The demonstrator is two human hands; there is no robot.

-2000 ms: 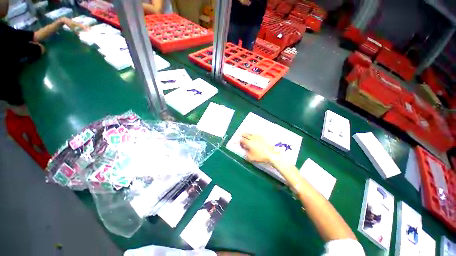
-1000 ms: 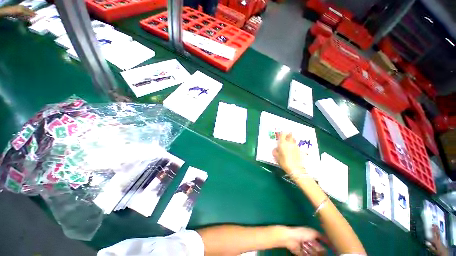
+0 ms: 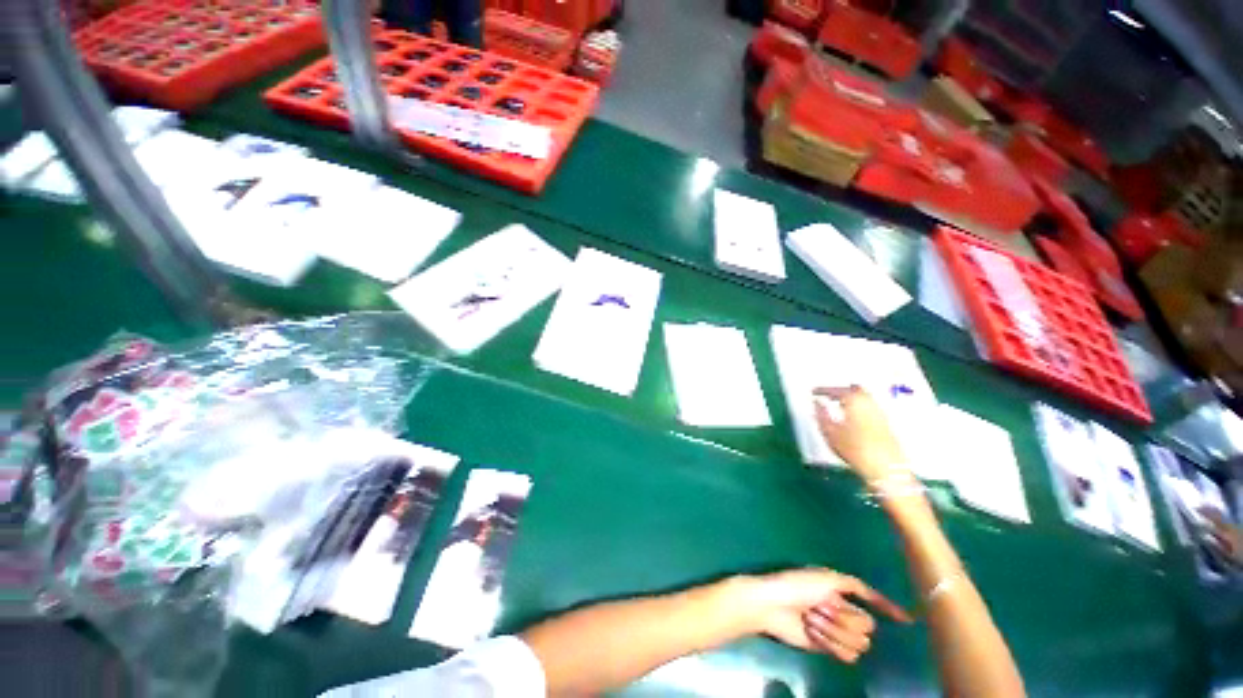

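My right hand (image 3: 859, 426) reaches in from the lower right, its fingertips at the face of a white product box (image 3: 804, 357) with a small purple-blue picture. What its fingers hold, if anything, is too blurred to tell. My left hand (image 3: 821, 614) is lower, over the green belt, with fingers partly curled; no item shows clearly in it. Nearest me at the left are a fanned stack of printed cards (image 3: 371, 552), one separate card (image 3: 472, 556), and a crinkled clear bag (image 3: 143, 464) with small pink-red and green packets.
Printed boxes (image 3: 600, 321) and a plain-faced box (image 3: 717, 375) lie along the belt. Red compartment trays (image 3: 436, 102) and white box stacks (image 3: 748, 235) stand on the far side. Metal uprights (image 3: 116, 177) rise at the left. Another person's hand (image 3: 1217, 536) is at the right edge.
My view has shifted to the right. The belt boxes have moved right relative to the cards and trays, my right hand with them. My left hand has come into view since the earliest frame.
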